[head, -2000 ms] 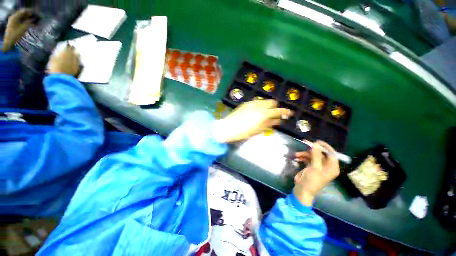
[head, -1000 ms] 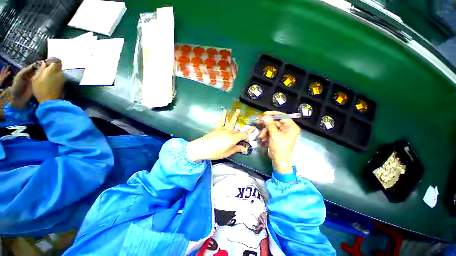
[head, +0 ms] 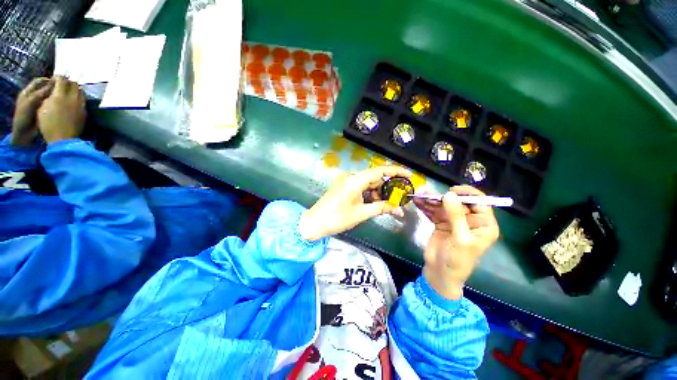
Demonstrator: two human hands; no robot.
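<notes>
My left hand (head: pixel 349 202) holds a round module (head: pixel 397 191) by its dark rim above the bench edge; its face is amber. My right hand (head: pixel 464 234) holds pinkish-white tweezers (head: pixel 475 200), whose tip is at the right side of the module; whether it touches is unclear. The black blister tray (head: pixel 424 157) lies behind my hands. Its far row holds modules with amber faces, its near row silvery ones with white bits, and the near row's right-end pocket is empty. Amber film pieces (head: pixel 358 154) lie on the bench left of the tray.
A black parts box (head: pixel 603 241) with beige bits and a white scrap (head: pixel 630 288) are at right. An orange-red sticker sheet (head: pixel 291 77), bagged sheets (head: pixel 214 74) and white sheets (head: pixel 133 72) are at left. A neighbour's hands (head: pixel 61 111) are at far left.
My left hand has lifted the module from near the bench, and its face now shows amber. My right hand has moved right and down, with the tweezer tip at the module. The camera view has shifted.
</notes>
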